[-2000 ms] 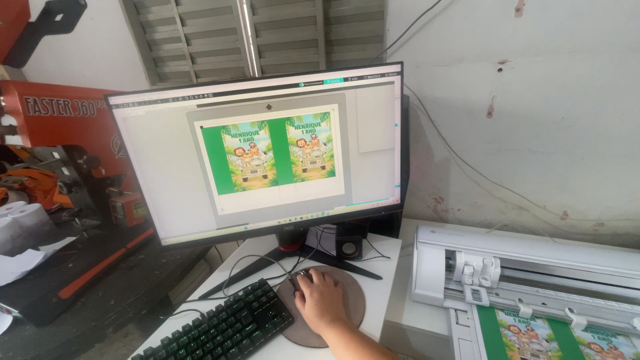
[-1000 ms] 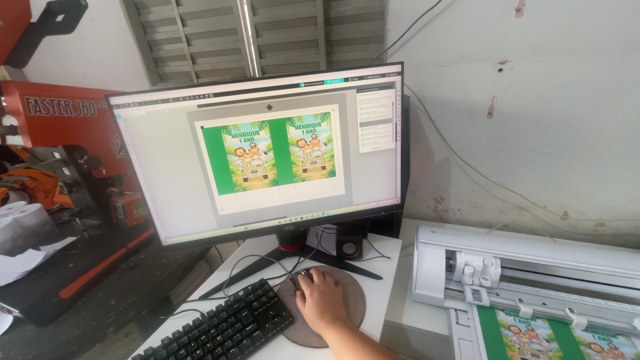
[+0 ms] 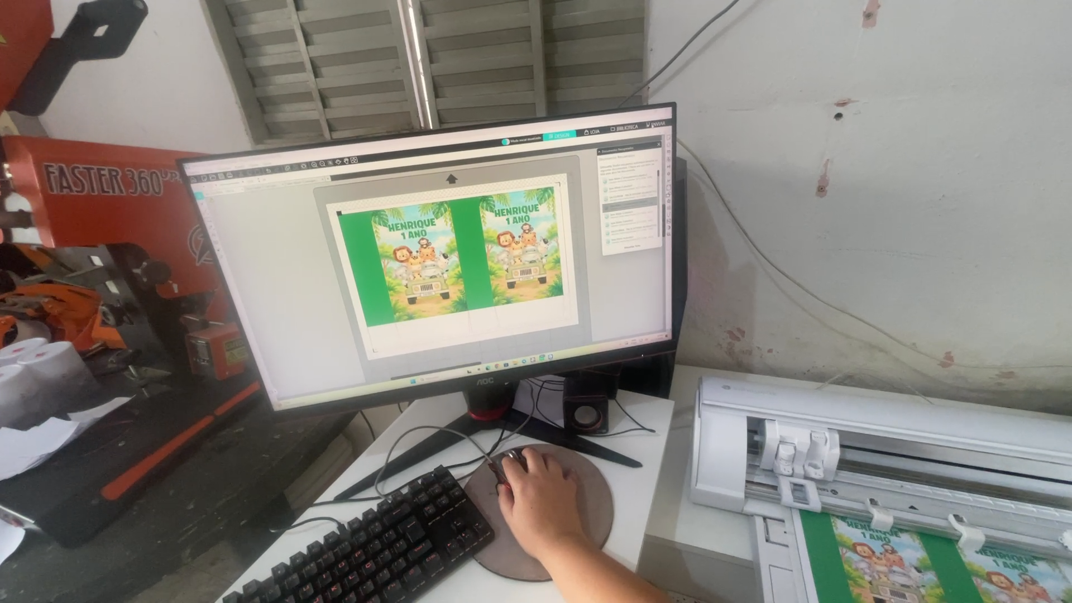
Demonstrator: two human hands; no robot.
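My right hand (image 3: 540, 498) rests on a computer mouse (image 3: 512, 462), which sits on a round grey mouse pad (image 3: 590, 494). A black keyboard (image 3: 394, 540) lies just left of the pad. Behind them stands an AOC monitor (image 3: 469, 268), showing two side-by-side safari animal designs on green, with a list panel at the upper right of the screen. To the right, a white cutting plotter (image 3: 879, 419) has a printed sheet (image 3: 946, 561) with matching designs under its rollers. My left hand is out of the picture.
A small black speaker (image 3: 585, 410) and loose cables stand behind the mouse pad on the white desk (image 3: 356, 486). At the left are an orange machine (image 3: 109, 201), paper rolls (image 3: 50, 368) and loose papers (image 3: 50, 440) on a dark table. A louvred window is behind.
A list panel, not there in the earliest frame, has appeared at the upper right of the screen. My right hand stays on the mouse.
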